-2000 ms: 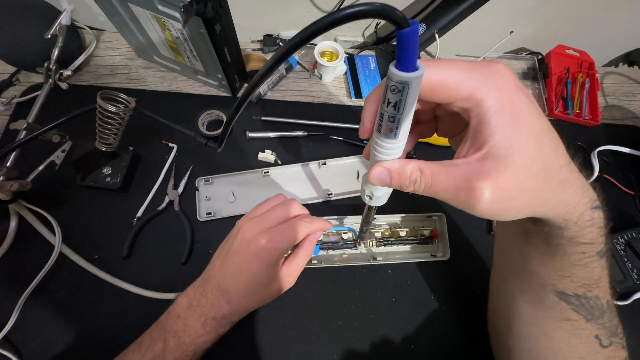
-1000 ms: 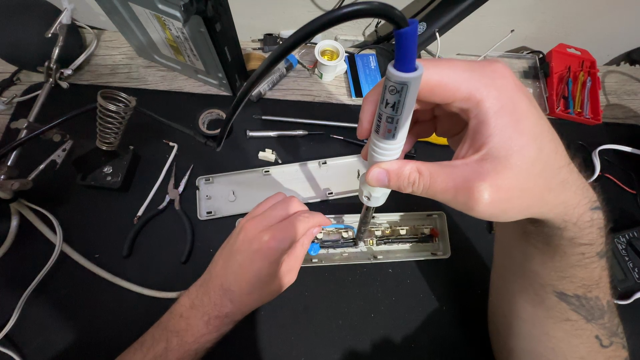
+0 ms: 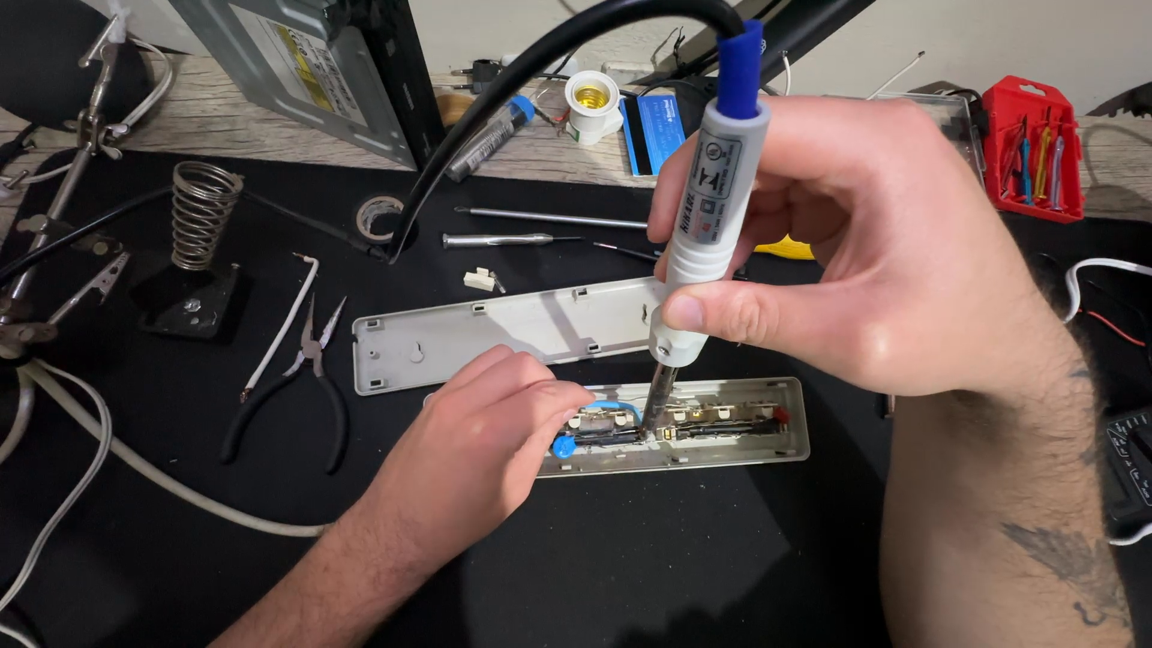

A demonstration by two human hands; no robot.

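My right hand (image 3: pixel 837 243) grips a white soldering iron (image 3: pixel 711 225) with a blue cable sleeve, its metal tip pointing down at the contacts inside a grey plastic power strip housing (image 3: pixel 720 463). A light blue wire (image 3: pixel 612 407) curves from the fingertips of my left hand (image 3: pixel 495 423) towards the tip; those fingers pinch it, over the left part of the housing. A round blue part (image 3: pixel 564 446) lies just beside them. Behind the housing rests its detached grey cover (image 3: pixel 450 337). My left hand hides the housing's left end.
Pliers (image 3: pixel 310 360), a white wire piece (image 3: pixel 281 328) and a spring iron stand (image 3: pixel 202 225) are at the left, near a helping-hands stand (image 3: pixel 81 171). Behind are a screwdriver (image 3: pixel 495 240), tape roll (image 3: pixel 381 219), lamp socket (image 3: pixel 592 106) and red bit case (image 3: pixel 1035 148). The iron's black cable (image 3: pixel 504 81) arches overhead.
The round blue part by my left fingertips shows more fully than two seconds ago, and the light blue wire now arches higher. The soldering iron stays in nearly the same place.
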